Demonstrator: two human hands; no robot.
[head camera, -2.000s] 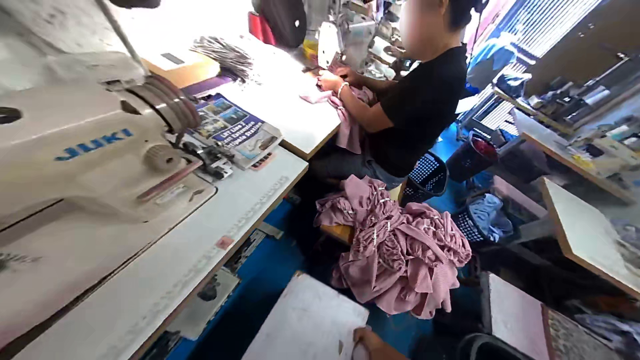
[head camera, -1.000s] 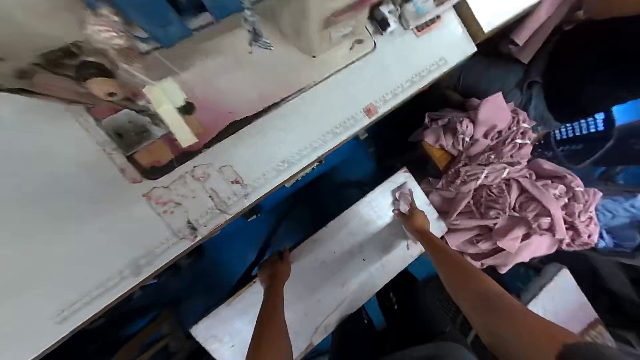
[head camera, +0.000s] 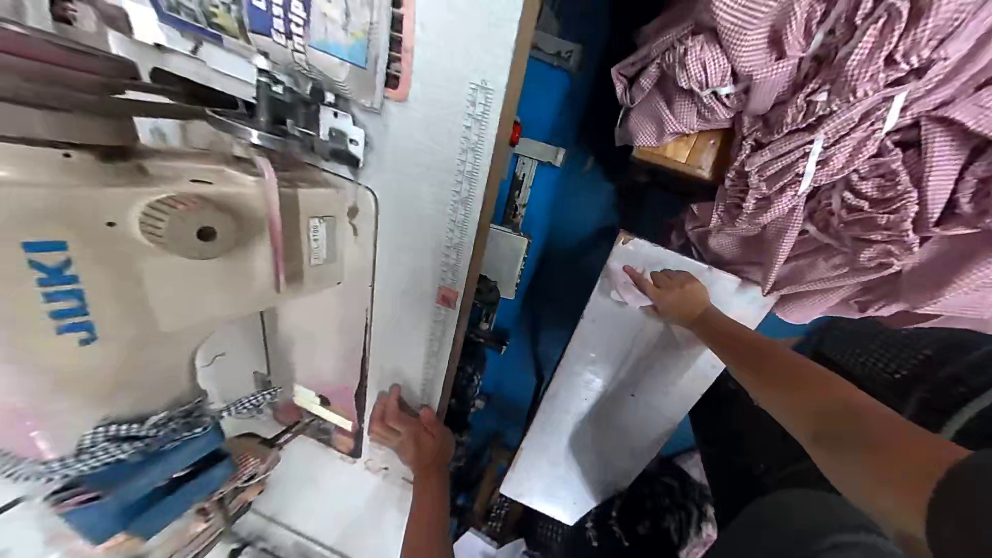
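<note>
My left hand (head camera: 411, 434) rests on the front edge of the white sewing table (head camera: 411, 232), fingers apart, beside a Juki sewing machine (head camera: 178, 209). My right hand (head camera: 673, 297) lies near the far end of a white board (head camera: 620, 380), its fingers on a small pale cloth or scrap (head camera: 626, 288) pressed to the surface. Just past that end of the board hangs a heap of pink checked fabric (head camera: 845, 163), gathered and crossed by white strips.
A wooden surface corner (head camera: 686, 153) shows under the fabric heap. A printed paper in plastic (head camera: 341, 46) lies behind the machine. Blue cloth (head camera: 147, 480) and black-and-white checked fabric (head camera: 124, 434) are at lower left. Metal parts sit below the table edge.
My left hand has moved from the white board to the sewing table's edge. My right hand stays at the board's far end with the pale scrap. The view has swung considerably.
</note>
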